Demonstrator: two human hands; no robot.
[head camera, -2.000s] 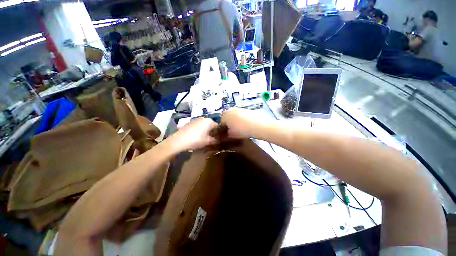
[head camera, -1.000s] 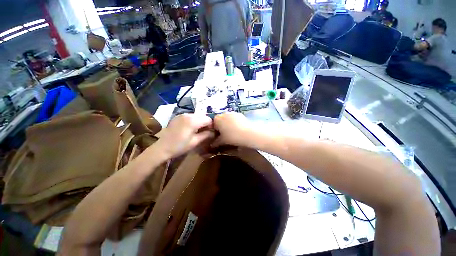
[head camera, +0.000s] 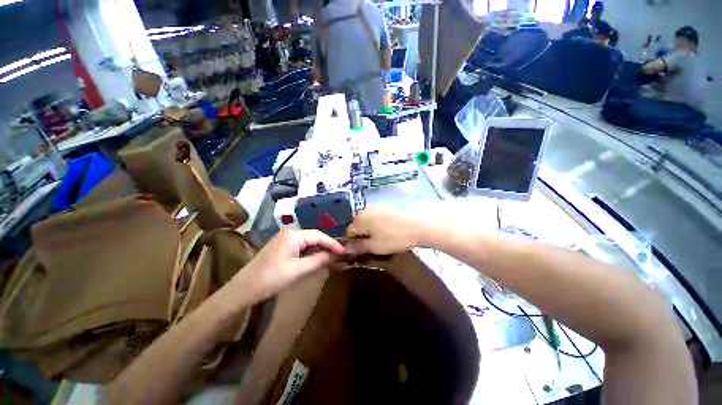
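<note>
A brown bag body (head camera: 317, 340) lies open towards me, its dark inside and a white label showing. My left hand (head camera: 297, 257) is at the bag's far top edge, thumb and fingers close together on it. My right hand (head camera: 380, 233) grips the same edge just to the right. A small piece between the fingertips is too hidden to tell. The sewing machine head (head camera: 323, 212), with a dark grey cover and red logo, stands directly beyond my hands. The needle area is hidden behind them.
Brown bags (head camera: 107, 269) are piled at the left. A control screen (head camera: 512, 158) stands at the right behind my right arm, beside a clear plastic bag (head camera: 461, 170) of dark pieces. Black cables and a green-handled tool (head camera: 552, 332) lie right. A person (head camera: 352, 47) stands beyond the machine.
Both hands and the bag edge have moved lower in view, towards me. The grey machine cover with the red logo now shows above them. My left fingers have straightened a little.
</note>
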